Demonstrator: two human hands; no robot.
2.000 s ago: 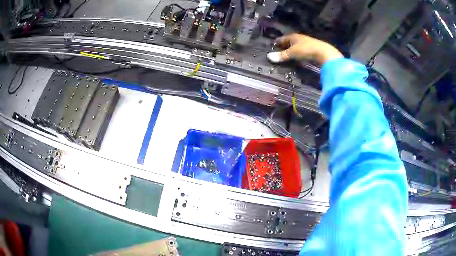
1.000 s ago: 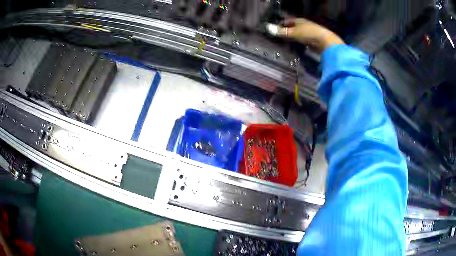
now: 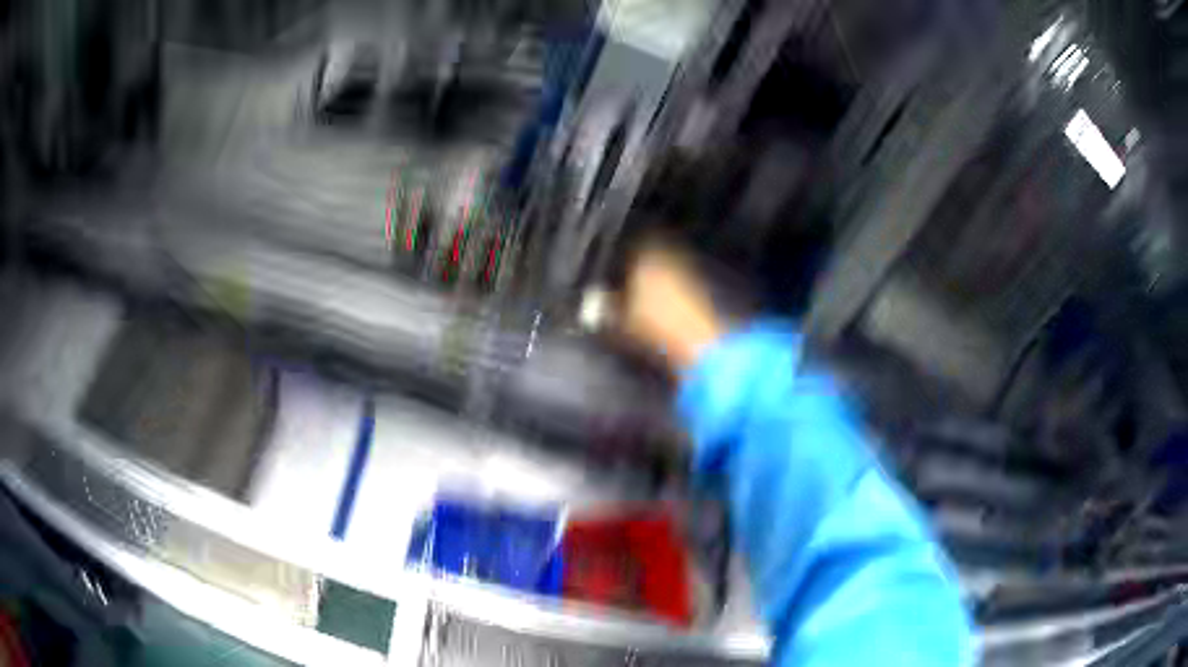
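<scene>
My right hand [image 3: 662, 302], in a light blue sleeve, reaches forward over the rear conveyor rail [image 3: 352, 313] beside the dark machine. The hand is blurred, with a white cover on a fingertip at its left side. Whether the fingers hold anything cannot be made out. My left hand is not in view. The machine part near the hand shows small red and green streaks [image 3: 456, 241], blurred.
Beyond the front rail [image 3: 267, 625] stand a blue bin [image 3: 495, 541] and a red bin [image 3: 628, 563], side by side. Grey stacked plates [image 3: 183, 397] lie at the left. A blue strip [image 3: 353, 469] crosses the white surface. Green bench top [image 3: 169, 638] shows at the lower left.
The view has tilted up and blurred, so the bins and rails sit lower. My right hand shows lower and further left in the picture. The plate and parts tray on the bench have left view.
</scene>
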